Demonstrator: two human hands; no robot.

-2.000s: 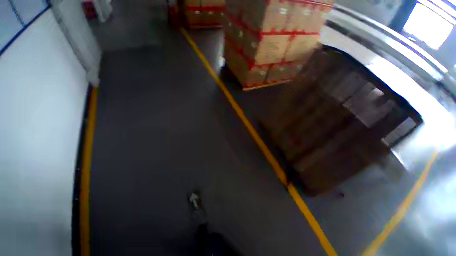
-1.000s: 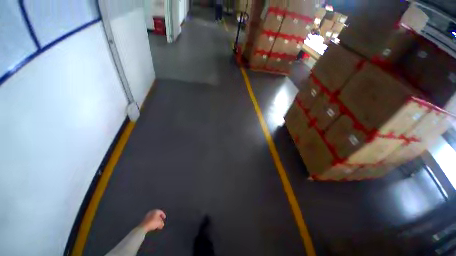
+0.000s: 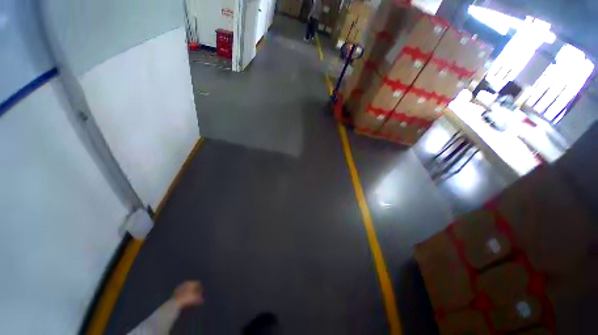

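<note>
My left hand [image 3: 189, 294] shows small and blurred at the lower left, at the end of a light sleeve, over the grey floor. Nothing can be made out in it, and its fingers are too blurred to read. My right hand is not in view. A stack of red-taped cartons [image 3: 493, 246] stands close at the lower right, cut off by the picture's edge. Another stack of red-taped cartons [image 3: 410, 82] stands further ahead on a pallet, with a hand pallet truck [image 3: 339, 85] at its left side, its handle upright.
A white wall [image 3: 141, 124] runs along the left. A yellow line [image 3: 364, 212] runs ahead beside the stacks. A worktable [image 3: 485, 134] is at the right. A red box [image 3: 224, 43] stands by a doorway. A person [image 3: 313, 19] is far ahead near more cartons.
The view has moved forward along the aisle. The near stack has slid toward the lower right edge, and the far stack and pallet truck look larger. My left hand stays low at the left.
</note>
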